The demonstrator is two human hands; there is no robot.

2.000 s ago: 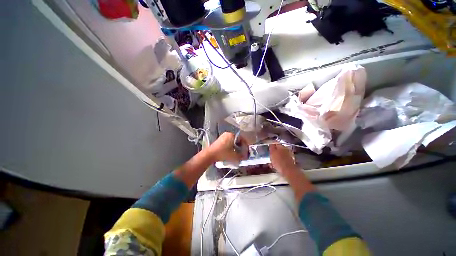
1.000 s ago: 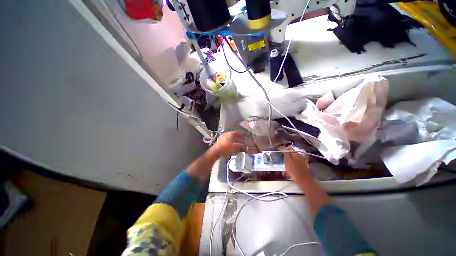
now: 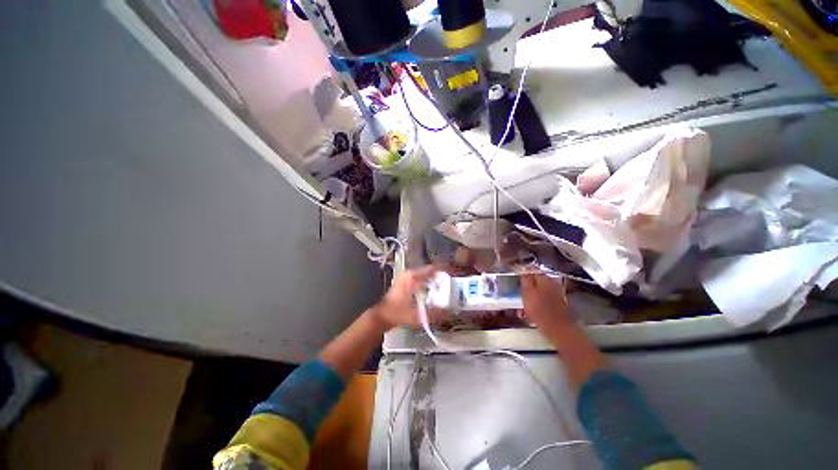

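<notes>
A white power strip (image 3: 492, 292) with bluish and grey patches lies level in the trough's near left part. A white plug or adapter (image 3: 441, 291) sits at its left end, with a white cable (image 3: 478, 350) looping over the trough edge. My left hand (image 3: 404, 298) is closed around the left side of the plug; its fingertips are partly hidden. My right hand (image 3: 544, 298) grips the right end of the power strip. Thin cords run down to the strip from above.
Crumpled white and pinkish paper (image 3: 656, 197) fills the trough's right side. A clear plastic cup (image 3: 393, 151) stands beyond the trough's left corner. Dark thread cones (image 3: 369, 26) stand at the top. Black fabric (image 3: 681, 39) lies on the far table. Loose cables cross the near tabletop (image 3: 478, 408).
My left hand was on the strip's left part, then lifted open behind the plug, and now holds the plug from the left. My right hand stays at the strip's right end.
</notes>
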